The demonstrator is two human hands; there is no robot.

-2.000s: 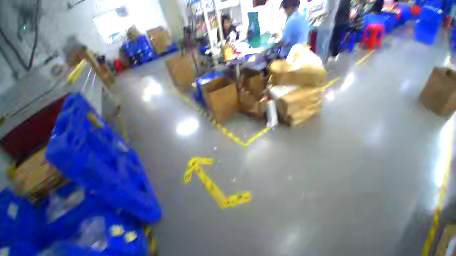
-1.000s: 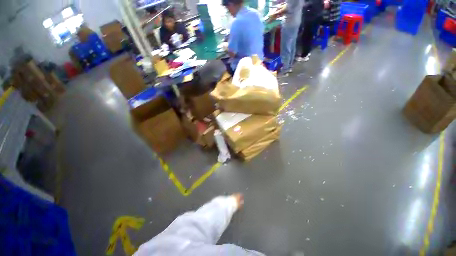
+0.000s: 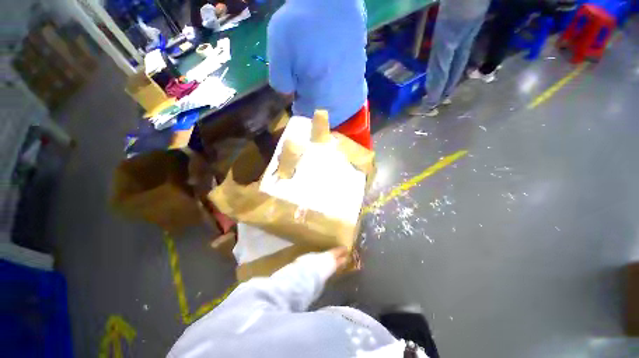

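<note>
My left hand (image 3: pixel 340 257), in a pale grey sleeve, reaches from the lower left to the near right edge of a brown kraft-paper package (image 3: pixel 294 215). It touches the package or lies right at it; the blurred fingers do not show whether they grip. A white sheet or board (image 3: pixel 326 178) with brown tape-like strips lies on top of the package. Another brown package with a white face (image 3: pixel 259 243) is underneath. My right hand is not in view.
Open brown carton (image 3: pixel 157 189) left of the packages. A person in a blue shirt (image 3: pixel 319 63) stands directly behind them at a green bench (image 3: pixel 249 66). Blue bin (image 3: pixel 399 84), red stool (image 3: pixel 588 31) and another person's legs (image 3: pixel 452 56) behind. White scraps litter the floor.
The view has moved close to the stacked packages and the bench. My left hand, over bare floor a second ago, is now at the package's edge. The white top is seen more from above.
</note>
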